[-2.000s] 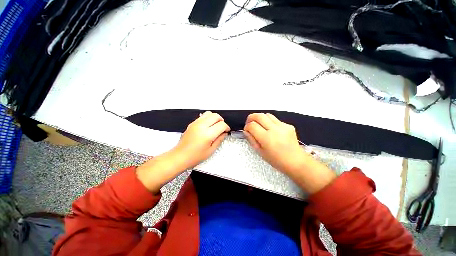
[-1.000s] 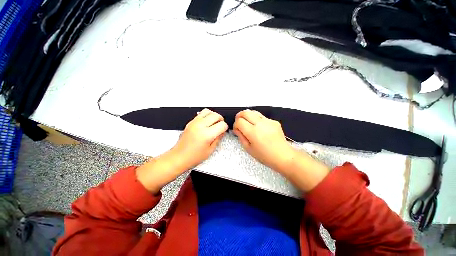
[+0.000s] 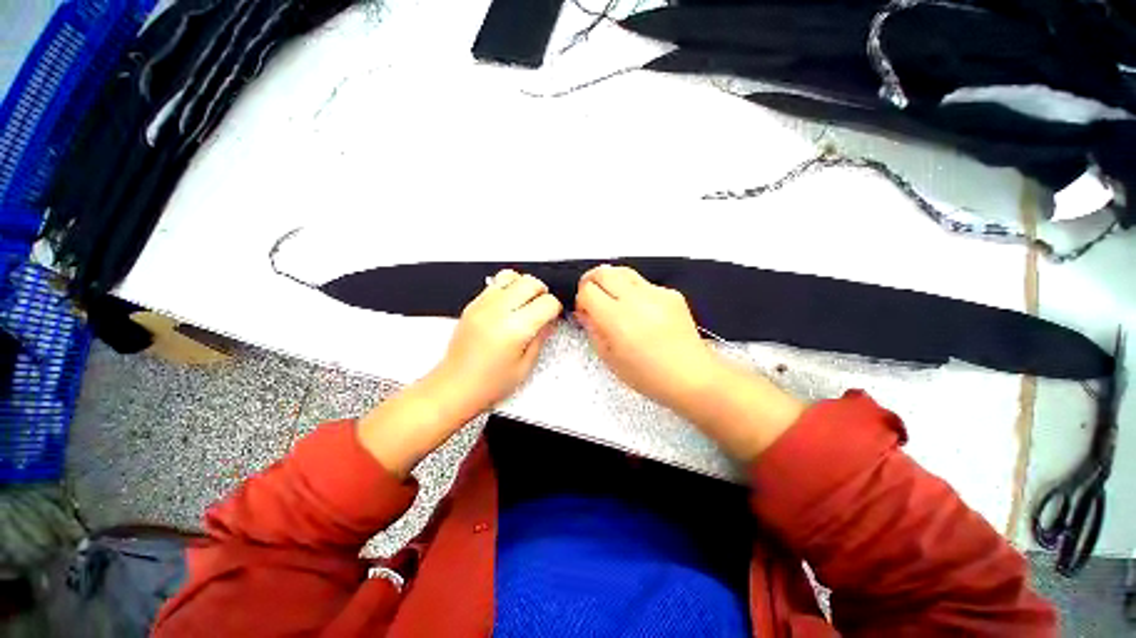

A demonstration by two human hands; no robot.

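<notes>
A long black knitted strip (image 3: 822,303) with pointed ends lies across the white table in front of me. A dark yarn tail (image 3: 277,259) curls from its left tip. My left hand (image 3: 505,330) pinches the strip's lower edge near the middle. My right hand (image 3: 638,327) pinches the same edge just to the right, fingertips close to the left hand's. A fine thread shows beside my right hand. Whether a needle is between the fingertips is too small to tell. A pale, fuzzy line runs along the lower edge right of my right hand.
Black-handled scissors (image 3: 1074,499) lie at the right, blades by the strip's right tip. A black strip pile (image 3: 797,50) is at upper right, a mottled cord (image 3: 916,206) below it. A black phone (image 3: 518,30) lies at the top. Black strips (image 3: 137,162) and blue crates (image 3: 31,361) are at left.
My hands have come closer together on the strip's edge than two seconds ago. The view has shifted slightly. The strip lies much as before.
</notes>
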